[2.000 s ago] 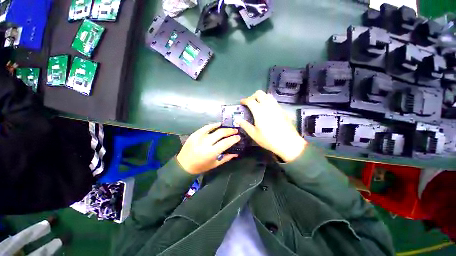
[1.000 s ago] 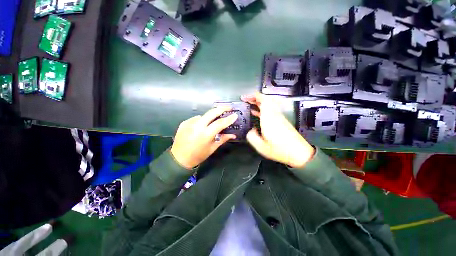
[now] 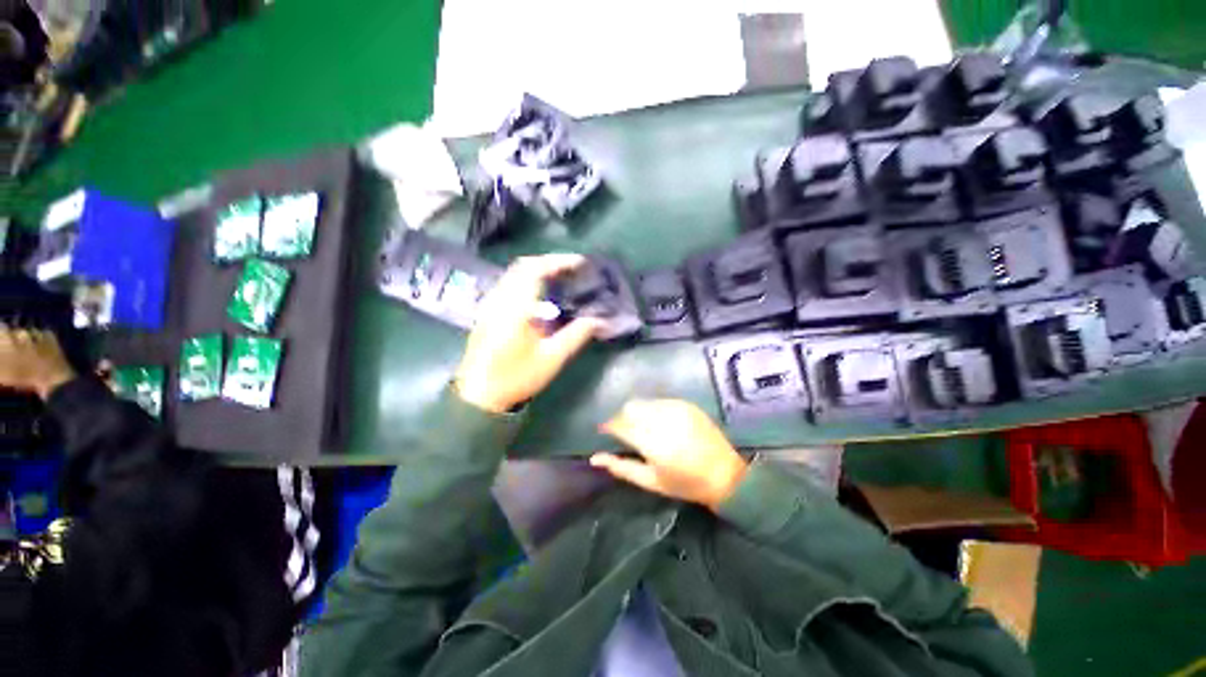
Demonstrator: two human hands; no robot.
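Note:
My left hand (image 3: 513,337) is shut on a finished assembly (image 3: 598,296), a black square base with a raised block, over the bench beside the left end of the assembly rows. The fingers cover its left part. My right hand (image 3: 675,450) is at the bench's front edge, fingers partly apart, with nothing seen in it. Flat rear housings (image 3: 437,278) with green showing in their windows lie left of my left hand, which partly hides them. More finished assemblies (image 3: 846,271) stand in rows at the right.
Green circuit boards (image 3: 259,294) lie on a dark foam mat (image 3: 298,410) at left, beside a blue box (image 3: 126,258). Black front parts (image 3: 540,156) and a crumpled clear bag (image 3: 418,172) lie at the back. A white sheet (image 3: 595,53) is beyond. A neighbour's hand (image 3: 29,360) shows far left.
My left hand has moved forward from the bench edge, now with an assembly near the rows. My right hand has come off the part and moved back. The view has tilted up.

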